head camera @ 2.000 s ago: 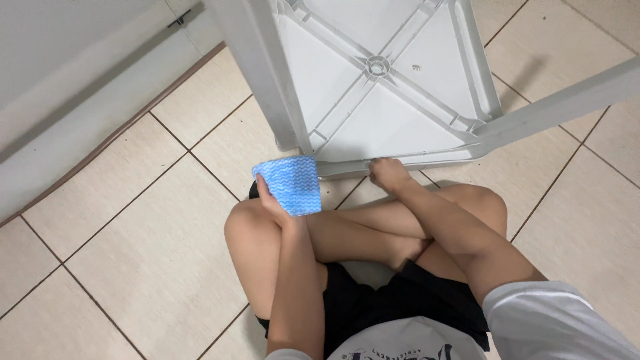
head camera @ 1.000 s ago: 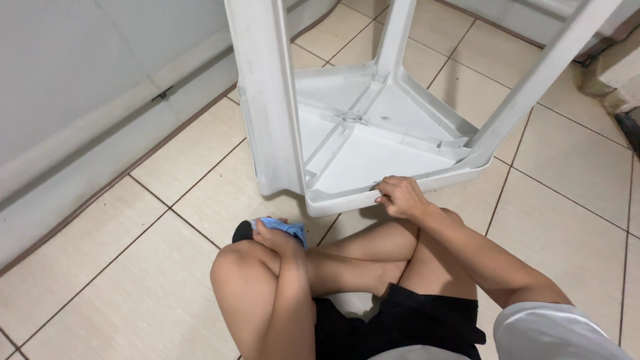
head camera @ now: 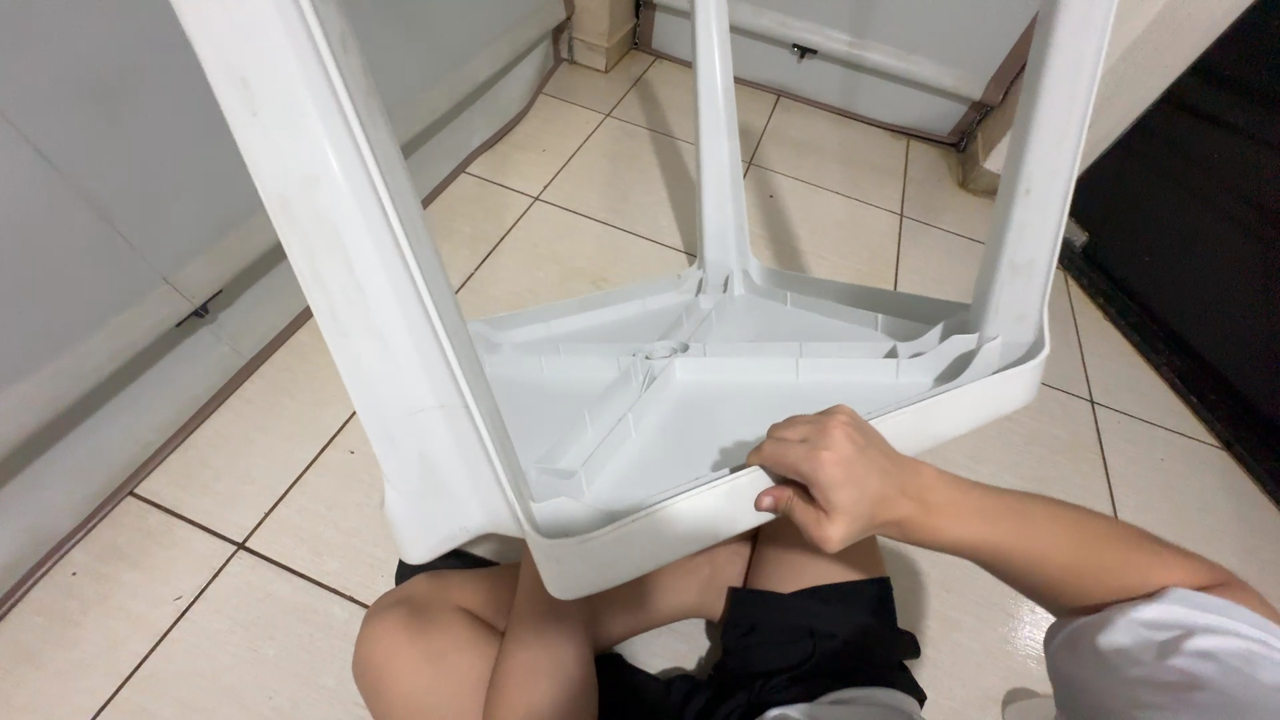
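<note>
An upturned white plastic table (head camera: pixel 740 400) rests tilted in front of me, its ribbed underside facing up and its legs pointing upward. My right hand (head camera: pixel 830 475) grips the near rim of the tabletop, fingers over the inside and thumb on the outer face. Beneath the near left corner my left forearm (head camera: pixel 545 640) reaches in; the left hand itself is hidden behind the table, and the blue cloth is not visible either. Close to that corner rises the near left leg (head camera: pixel 330 280).
Beige floor tiles (head camera: pixel 240 620) lie around my crossed legs. A pale panel (head camera: pixel 120 250) with a dark fitting runs along the left, and another panel (head camera: pixel 850 60) stands at the back. At the right is a dark opening or surface (head camera: pixel 1190 240) beyond a frame.
The table has tilted and come nearer over my legs, my right hand staying on its rim. My left hand and the blue cloth, both visible earlier, are now out of sight. The view has tilted upward.
</note>
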